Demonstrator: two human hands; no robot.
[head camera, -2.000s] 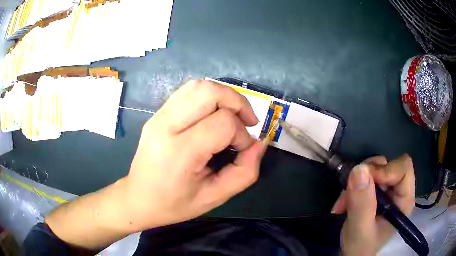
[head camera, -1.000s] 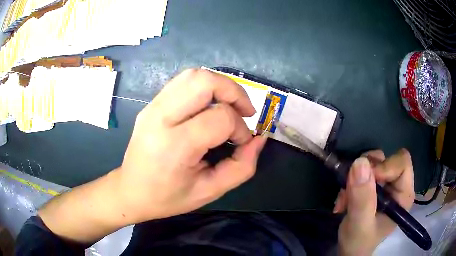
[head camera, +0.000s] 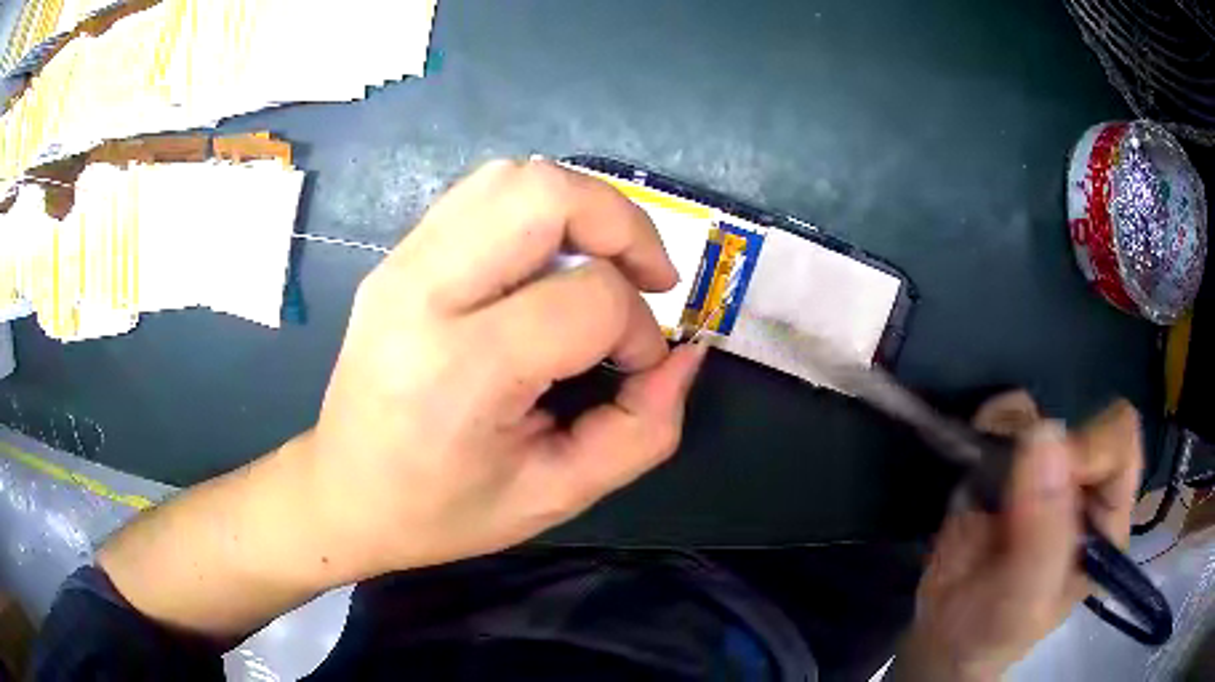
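Note:
A white display module (head camera: 823, 296) with a yellow edge strip lies in a dark thin-rimmed holder (head camera: 901, 327) on the bench mat. A blue strip with an orange flex cable (head camera: 724, 277) crosses it. My left hand (head camera: 500, 360) covers the module's left part and pinches thin solder wire (head camera: 340, 243) in its fingertips at the strip's lower end. The wire trails left. My right hand (head camera: 1019, 540) holds the black-handled soldering iron (head camera: 919, 416), blurred. Its tip is over the white face, right of the blue strip, apart from it.
Stacked modules (head camera: 200, 247) with orange tabs lie at left, with more rows (head camera: 280, 67) at upper left. A red-and-white tin (head camera: 1095, 220) of shiny material stands at right. A spiral wire guard (head camera: 1153, 60) is at upper right. A green mat (head camera: 600, 80) lies under the work.
The soldering iron and my right hand have moved right, and the tip is away from the blue strip. My left hand still pinches the wire. The whole view has shifted slightly upward.

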